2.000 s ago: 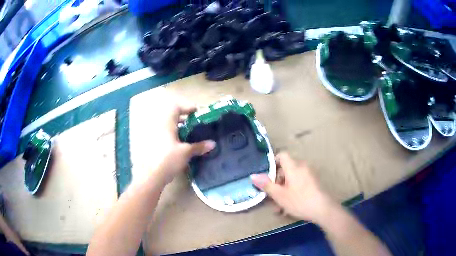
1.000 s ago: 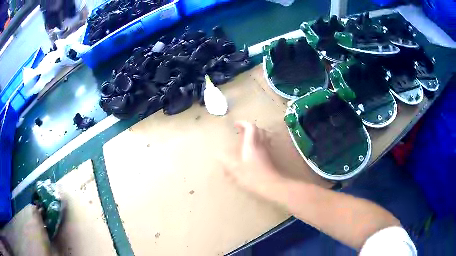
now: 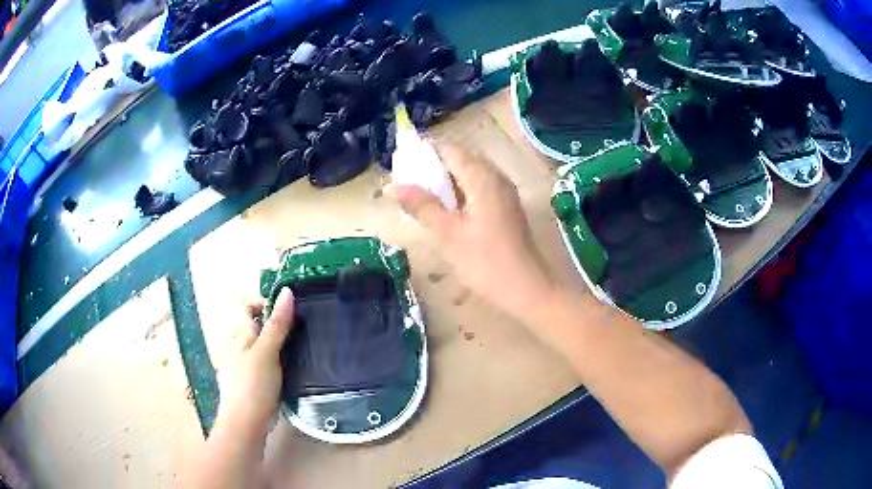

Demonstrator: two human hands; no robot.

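A green housing (image 3: 411, 368) with a white rim lies on the cardboard mat in front of me, rounded end towards me. A black insert (image 3: 344, 329) sits inside it. My left hand (image 3: 256, 368) grips the housing's left side, thumb over the edge. My right hand (image 3: 483, 224) is closed around the white glue bottle (image 3: 418, 164), beyond and to the right of the housing. The bottle's yellowish tip points up and away from me. Part of the bottle is hidden by my fingers.
Black inserts (image 3: 330, 105) are heaped behind the mat. Several green housings with black inside (image 3: 598, 253) stand grouped at the right. A blue bin (image 3: 225, 48) of black parts and a white plastic bag (image 3: 96, 91) are at the back left. The cardboard mat (image 3: 497, 382) reaches the bench edge.
My left hand has come into view with a green housing now in front of me. My right hand has moved up and taken hold of the glue bottle. The housing at the far left is out of view.
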